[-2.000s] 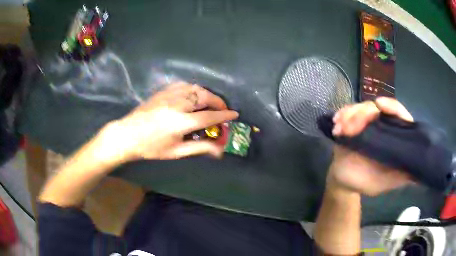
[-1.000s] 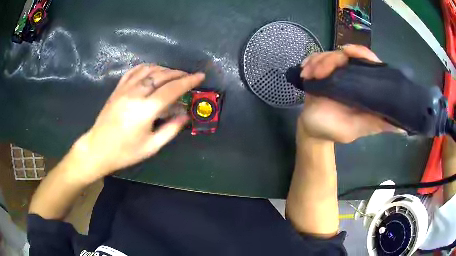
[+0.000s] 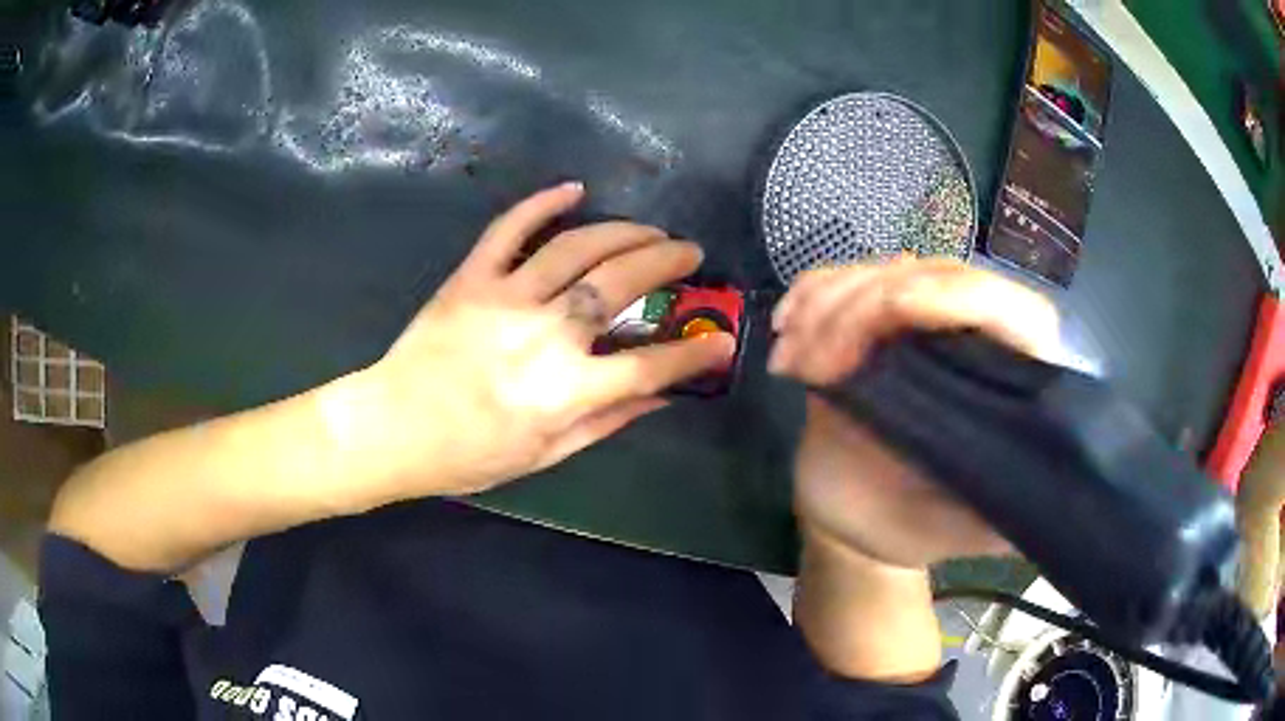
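Note:
A small electronic unit (image 3: 716, 304) with a red bracket, a brass-coloured round part and a green board lies on the dark green mat. My left hand (image 3: 550, 352) holds it from the left, fingers around its board end and thumb over the round part. My right hand (image 3: 902, 409) is shut around a thick black electric screwdriver (image 3: 1050, 472). Its tip end is at the unit's right edge; whether it touches is hidden. The round perforated screw plate (image 3: 867, 183) lies just behind my right hand, with small screws on its right side.
A smartphone (image 3: 1050, 148) with a lit screen lies right of the screw plate. Another unit (image 3: 120, 11) is cut off at the top left. A white fan-like body (image 3: 1064, 676) is below the bench edge. Red material (image 3: 1251, 402) stands at the right.
My right hand has brought the screwdriver from over the screw plate down to the unit. My left hand has closed onto the unit. The camera view has shifted.

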